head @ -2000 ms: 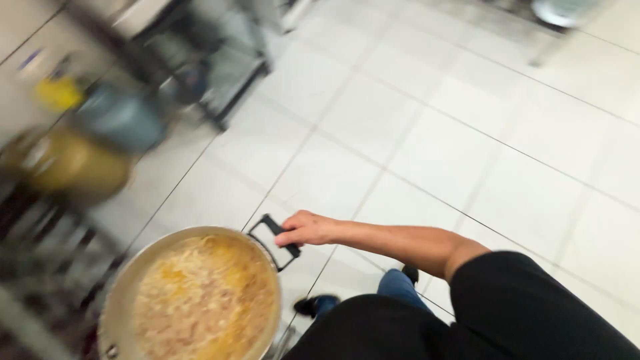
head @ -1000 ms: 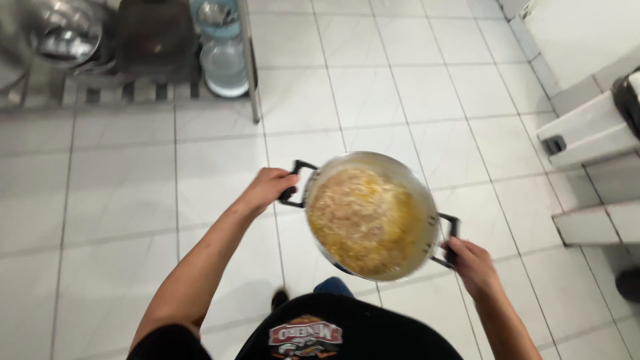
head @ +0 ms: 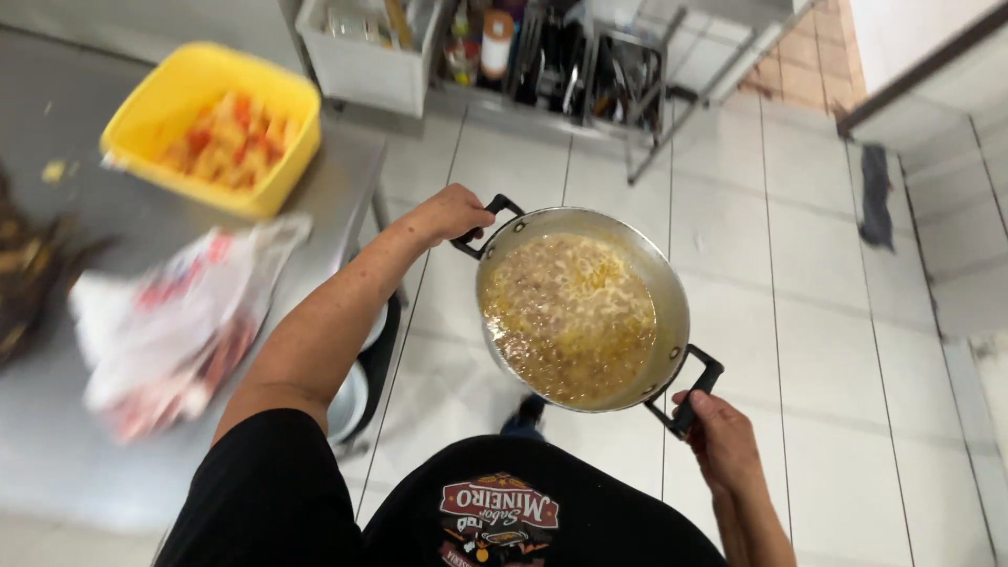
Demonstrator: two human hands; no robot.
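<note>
A round metal pot (head: 583, 315) with two black handles is held out in front of my body, above the tiled floor. Inside lies a brothy yellowish-brown stew (head: 571, 319) with a shiny liquid surface. My left hand (head: 457, 214) is closed around the handle at the pot's upper left. At the lower right, my right hand (head: 720, 433) grips the other handle, with the thumb on top. The pot touches nothing but my hands.
To the left, a steel table (head: 331, 173) holds a yellow plastic tub (head: 287, 185) of cut orange and red pieces and a white plastic bag (head: 181, 315) with pinkish contents. Ahead stand a white bin (head: 366, 71) and a metal rack (head: 543, 110) with bottles and utensils. A grey cloth (head: 876, 197) lies on the floor.
The view has swung strongly, bringing the steel table and yellow tub in at left. Two seconds ago only one hand was visible on the pot; both hands hold it one second ago and now.
</note>
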